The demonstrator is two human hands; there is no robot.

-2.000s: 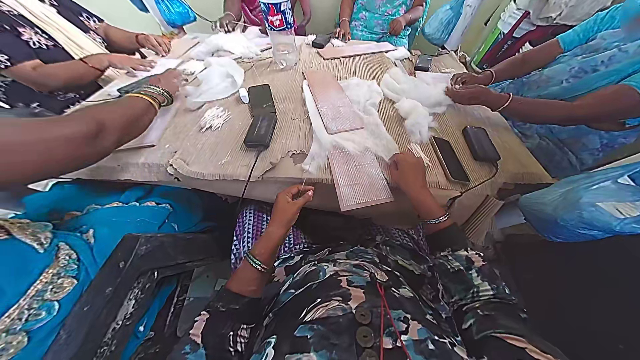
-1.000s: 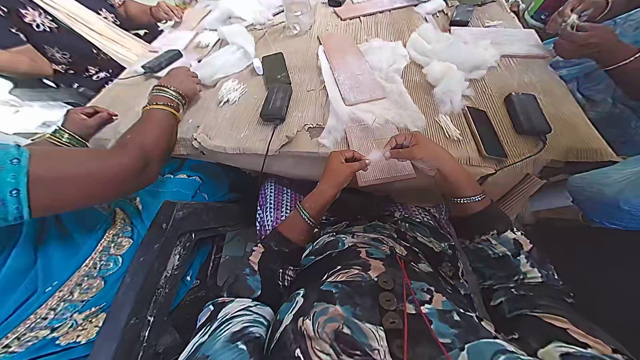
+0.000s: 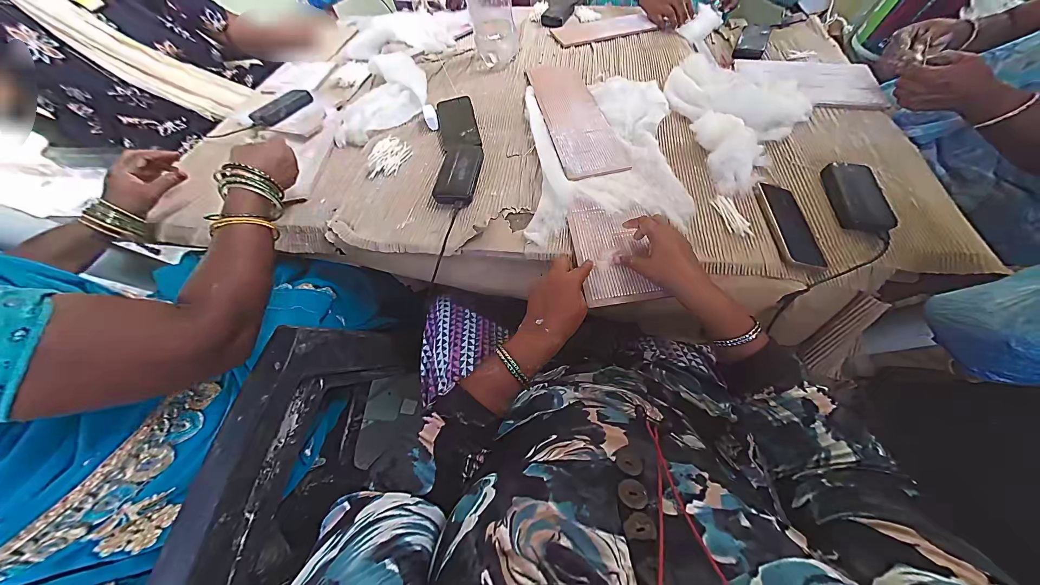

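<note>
A ribbed pinkish board (image 3: 605, 264) lies at the near table edge. My left hand (image 3: 559, 299) rests at its left edge, fingertips on or beside it; whether it grips the board cannot be told. Over the board's right part is my right hand (image 3: 662, 253), thumb and forefinger apart, with a faint whitish wisp near the fingertips. Beyond the board spreads a sheet of white cotton (image 3: 650, 183) with a second pinkish board (image 3: 578, 122) on top. Fluffy cotton (image 3: 731, 114) and a small bundle of thin white sticks, apparently cotton wicks (image 3: 731, 216), lie to the right.
Right of my hands are a smartphone (image 3: 790, 225) and a black corded device (image 3: 859, 197). Further left lie another black device (image 3: 458, 175), a wick pile (image 3: 389, 156) and a clear plastic bottle (image 3: 493, 36). Co-workers' hands are at the left, far and right sides of the corrugated cardboard cover (image 3: 341, 203).
My hands, pinching a bit of cotton between them a second ago, have moved apart and down to the ribbed board. The neighbour's arm at left has shifted.
</note>
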